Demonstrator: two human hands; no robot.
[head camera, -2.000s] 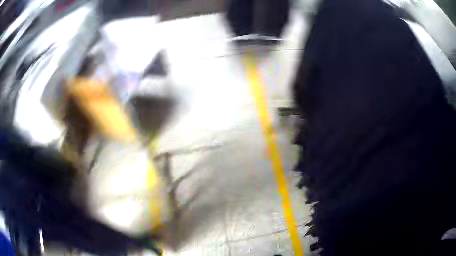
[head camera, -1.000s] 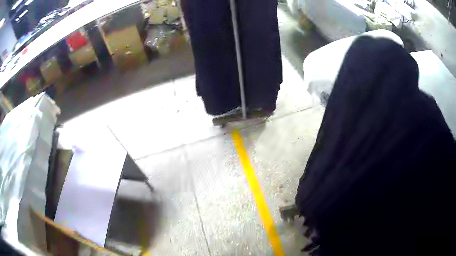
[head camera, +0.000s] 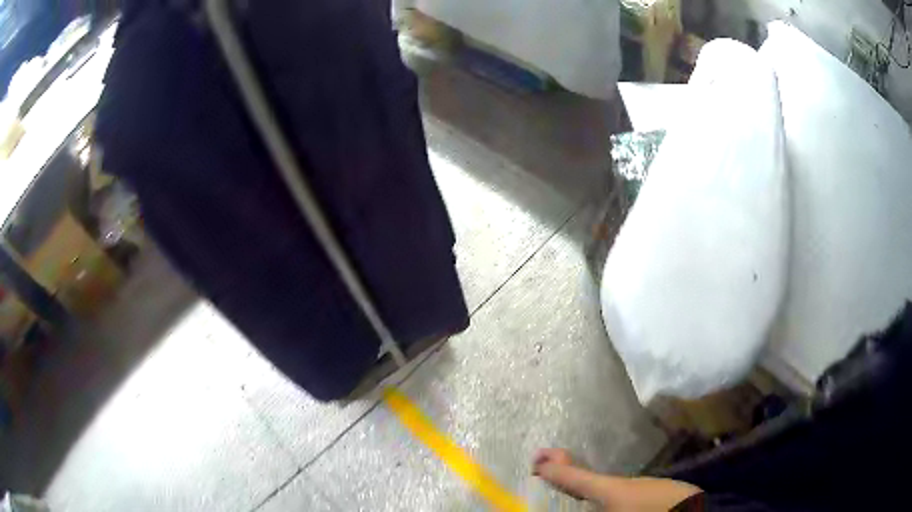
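A bulk of dark navy garments (head camera: 340, 190) hangs at the upper left of centre, with a grey metal pole (head camera: 290, 180) running slantwise across its front. My right hand (head camera: 625, 490) is low in the picture, over the floor, with a thumb or finger pointing left. The bottom edge cuts the hand off, and no held thing shows. More dark cloth with a jagged edge (head camera: 850, 425) lies at the lower right, beside my wrist. My left hand is out of the picture.
Large white covered or padded shapes (head camera: 700, 240) stand at the right. A white-covered table (head camera: 540, 35) is at the top. A white-topped table (head camera: 50, 150) with brown boxes (head camera: 65, 250) below is at the left. A yellow line (head camera: 450, 455) crosses the grey floor (head camera: 510, 385).
The view has swung right and nearer the hanging garments. The large dark bulk at the right has dropped towards the lower right corner, baring the white shapes. My right hand has come into view.
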